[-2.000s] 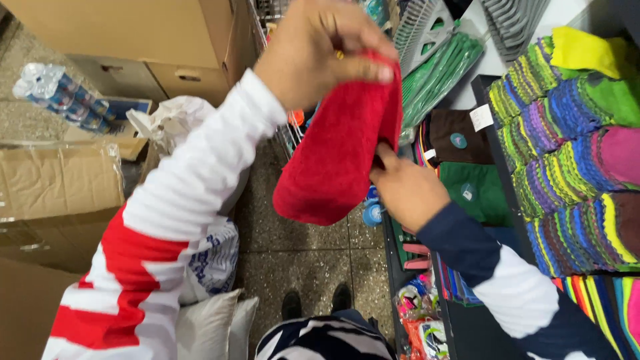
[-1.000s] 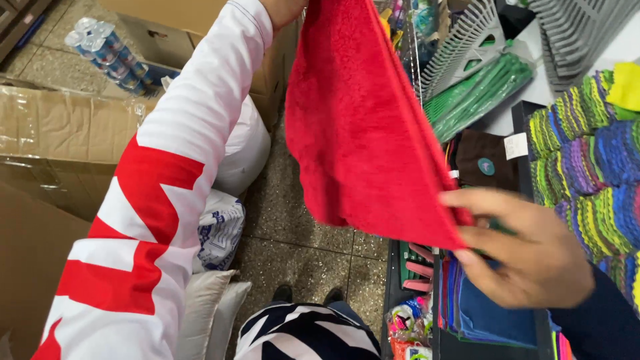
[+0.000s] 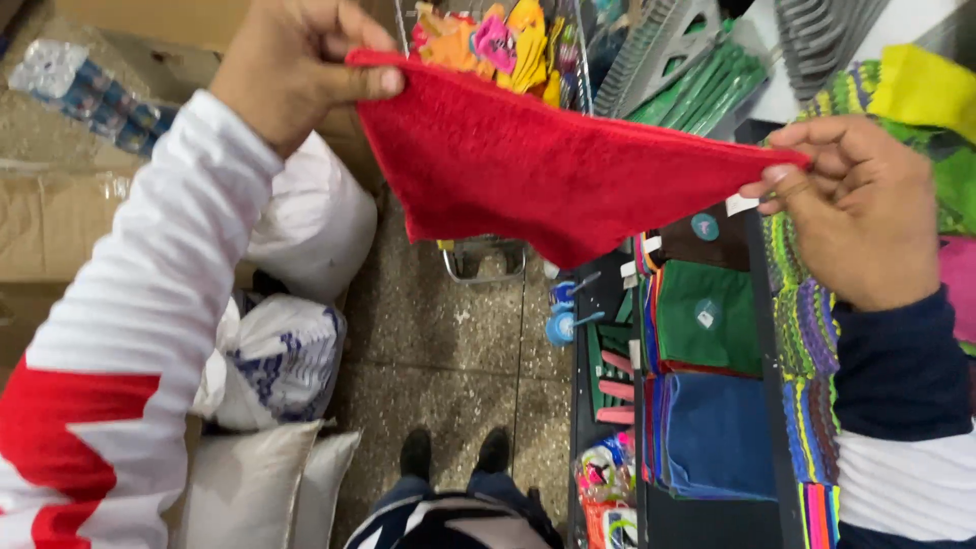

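A red cloth (image 3: pixel 518 160), folded over along its top edge, hangs stretched between my two hands. My left hand (image 3: pixel 305 72) pinches its upper left corner between thumb and fingers. At the other end, my right hand (image 3: pixel 854 198) grips the pointed right corner. The lower edge of the cloth hangs loose and uneven above the floor. Behind its top edge, a wire basket holds orange, yellow and pink items (image 3: pixel 511 46). Folded green cloths (image 3: pixel 705 313) and blue cloths (image 3: pixel 720 435) lie on the shelf below my right hand.
Cardboard boxes (image 3: pixel 61 221), white sacks (image 3: pixel 313 221) and pale pillow-like bags (image 3: pixel 244 488) line the left side. A dark shelf (image 3: pixel 709 522) runs along the right, with striped textiles (image 3: pixel 808 328) beside it. Grey rakes (image 3: pixel 656 61) stand at the upper right. Speckled floor (image 3: pixel 450 328) lies between.
The red cloth has gone from hanging steeply to being stretched sideways between both hands. My left hand, mostly out of view a second ago, shows at the upper left.
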